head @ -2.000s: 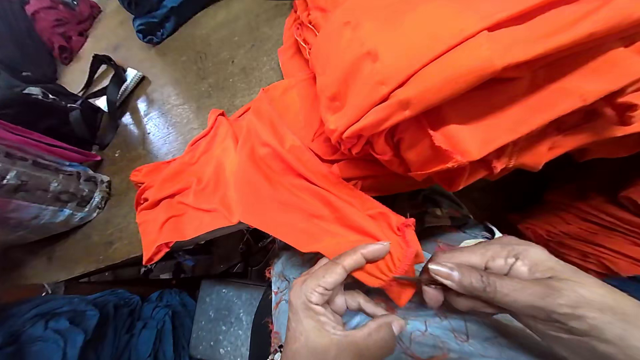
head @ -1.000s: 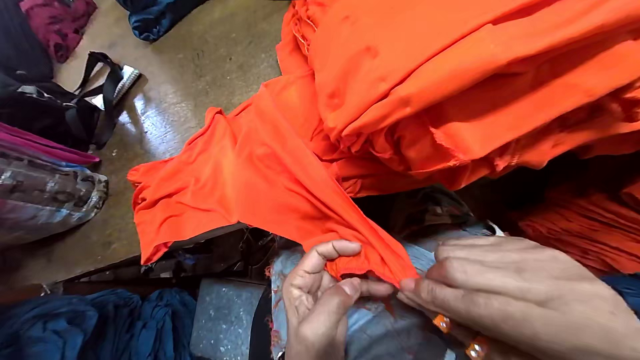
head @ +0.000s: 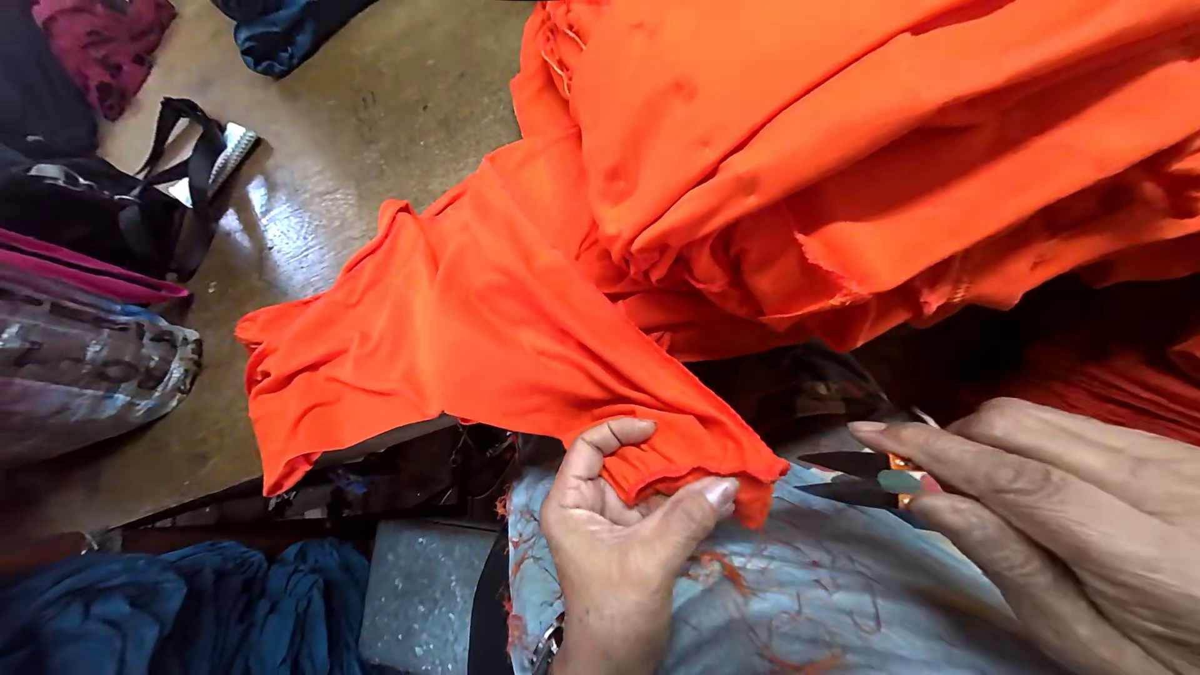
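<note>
An orange fabric garment piece (head: 469, 309) stretches from the pile down to my left hand (head: 628, 534), whose thumb and fingers pinch its gathered lower end. Just right of that end, my right hand (head: 1041, 497) holds small thread snips (head: 872, 480). Their two dark blades are spread apart and point left at the fabric's edge, with a small gap between. The handle is mostly hidden by my fingers. Behind and above lies a large heap of orange fabric (head: 825, 159).
The worktable (head: 375, 122) bears a black strapped bag (head: 112, 202), a clear plastic bag (head: 84, 366) and dark cloth (head: 291, 33). Blue fabric (head: 169, 609) is bunched at lower left. Light blue cloth (head: 825, 581) strewn with orange threads lies beneath my hands.
My right hand has moved right, off the fabric's end that it touched a second ago, and the snips' spread blades now show. My left hand still holds the fabric.
</note>
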